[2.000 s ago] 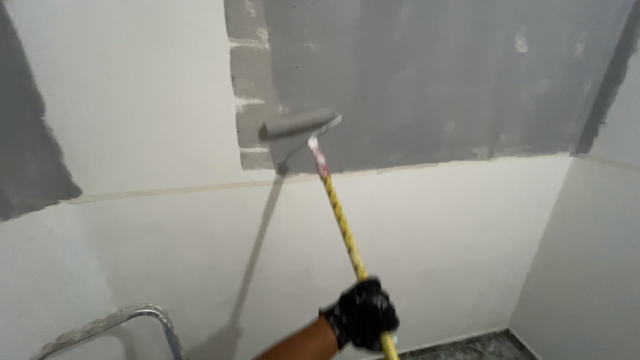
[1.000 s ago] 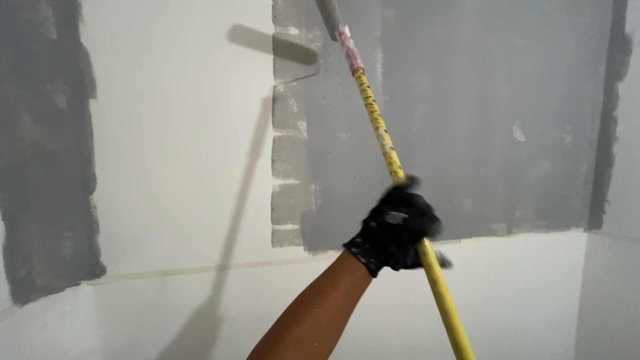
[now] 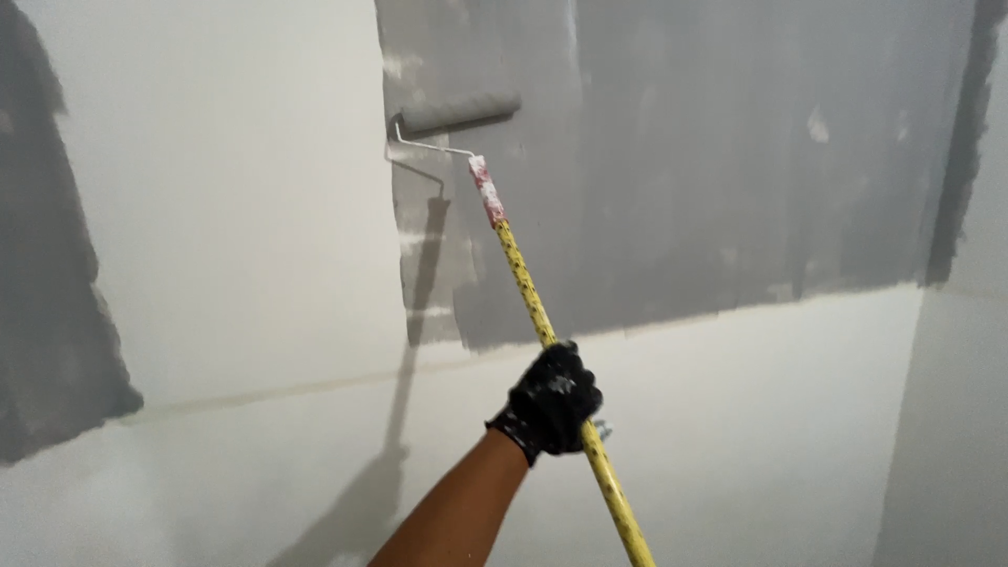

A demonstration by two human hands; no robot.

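My left hand (image 3: 554,398), in a black glove with pale paint marks, is closed around a yellow pole (image 3: 526,283) with dark markings. The pole slants from the lower right up to a red-and-white, paint-smeared handle (image 3: 487,191). Beyond that, a white wire frame (image 3: 429,146) carries a grey-coated paint roller (image 3: 461,113), which lies near the left edge of the grey paint (image 3: 669,173) on the wall. Whether the roller touches the wall is hard to tell. My right hand is out of view, and the pole's lower end is cut off by the frame.
Left of the roller is a white wall area (image 3: 236,197), with another dark grey painted patch (image 3: 47,260) at the far left. A thin beige line (image 3: 315,386) runs along the grey area's lower edge. A wall corner (image 3: 906,409) stands at the right. Shadows fall below the roller.
The roller was low on the wall, then high by the top edge of the view, and now lies lower than that against the grey area. My left hand has stayed on the pole.
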